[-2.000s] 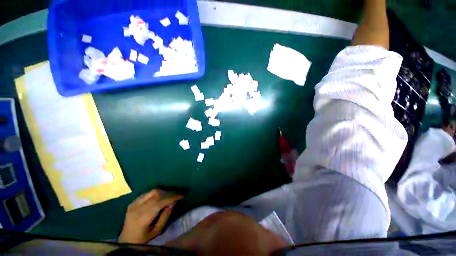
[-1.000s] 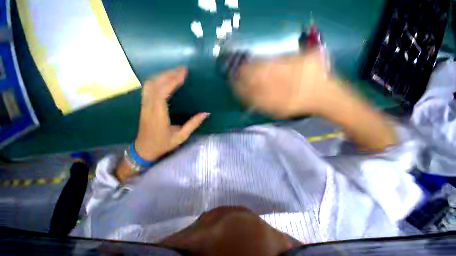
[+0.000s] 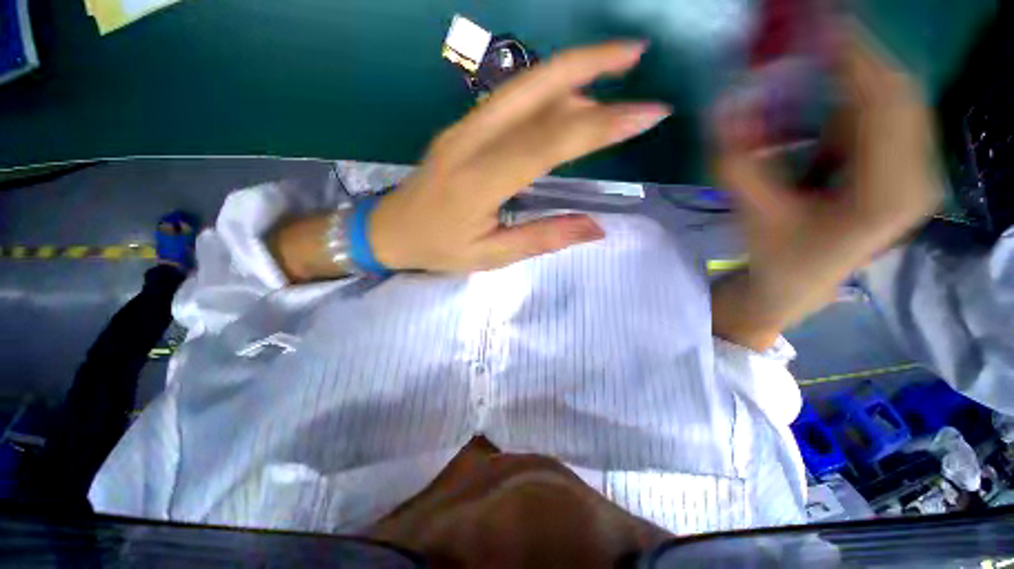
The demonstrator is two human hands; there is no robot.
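Observation:
A small black housing (image 3: pixel 508 53) lies on the green mat at the upper middle, with a white square piece (image 3: pixel 467 41) with a gold edge at its left side. My left hand (image 3: pixel 489 167) is just below and right of the housing, fingers spread and empty, a blue band on its wrist. It may cover part of the housing. My right hand (image 3: pixel 839 183) is blurred at the upper right, its fingers curled around the red syringe (image 3: pixel 784 39). The syringe's tip cannot be made out.
The green mat (image 3: pixel 278 95) ends at a front edge above my lap. A yellow-edged paper (image 3: pixel 122 9) and a blue box (image 3: pixel 13 39) are at the upper left. A dark tray (image 3: pixel 990 150) and another person's white sleeve (image 3: pixel 956 317) are at the right. Blue bins (image 3: pixel 867 428) stand lower right.
The view has tipped down towards my body, and the loose white squares have left it. My right hand has taken hold of the red syringe. My left hand has moved right, beside the housing.

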